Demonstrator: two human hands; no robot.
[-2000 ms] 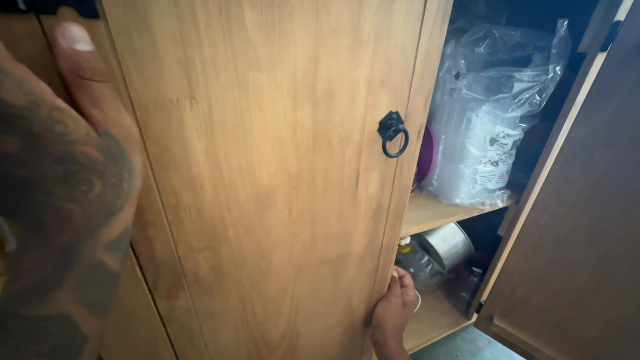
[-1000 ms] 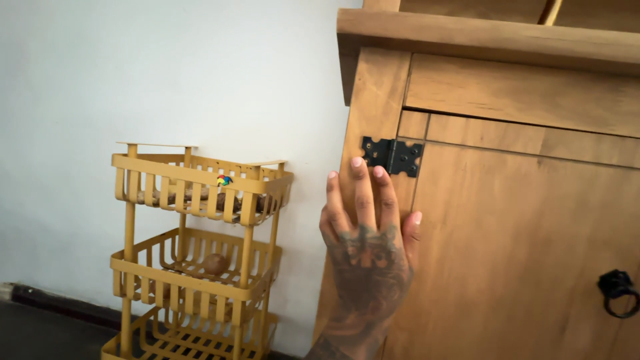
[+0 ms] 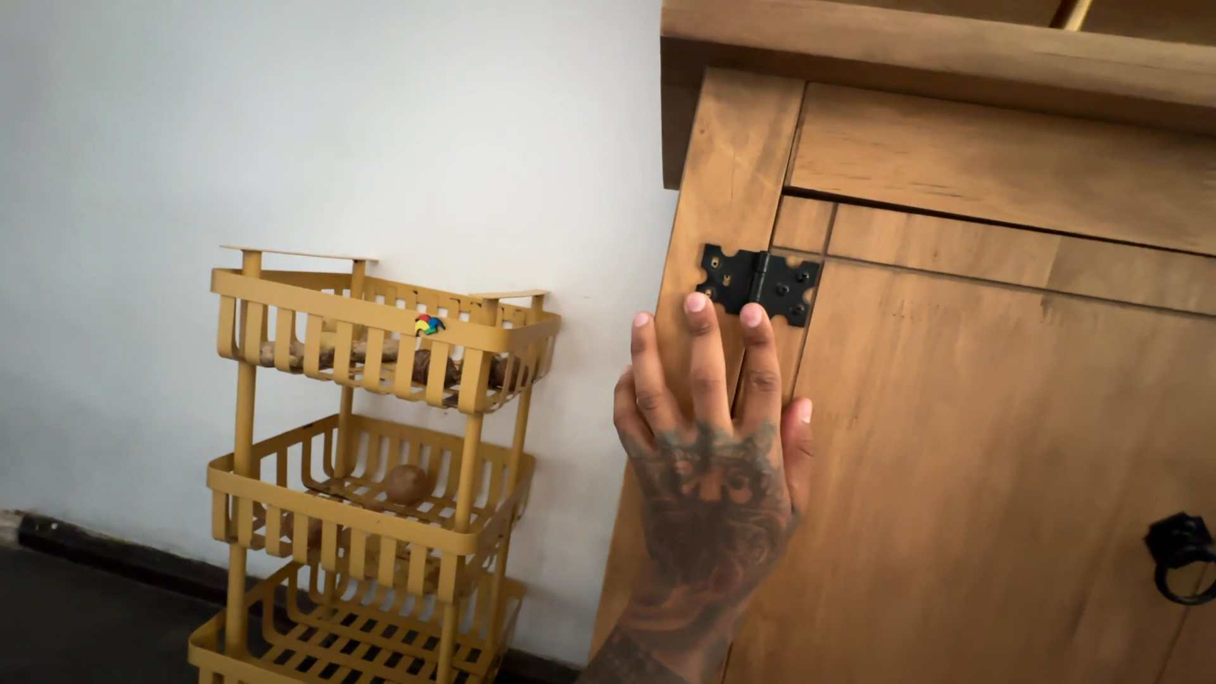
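Observation:
My left hand [image 3: 717,465], tattooed on its back, lies with fingers apart against the upper left part of a wooden cabinet. Two of its fingertips reach the lower edge of a black metal hinge [image 3: 760,283], which joins the cabinet's side frame [image 3: 746,128] to a wooden door [image 3: 969,446]. The thumb rests on the door side. Nothing is held in this hand. At the right edge, a black ring pull [image 3: 1181,559] hangs on the door. My right hand is out of view.
Left of the cabinet stands a yellow tiered basket rack [image 3: 356,496] against a white wall [image 3: 399,123]. Its upper basket holds brownish items, its middle one a round brown item [image 3: 407,484]. The cabinet's wooden top [image 3: 931,43] juts out above the door.
The view has swung far left from the open cabinet compartment to the hinge side. My right hand, earlier at a door's edge, has left the view. My left hand has stayed at the hinge since one second ago.

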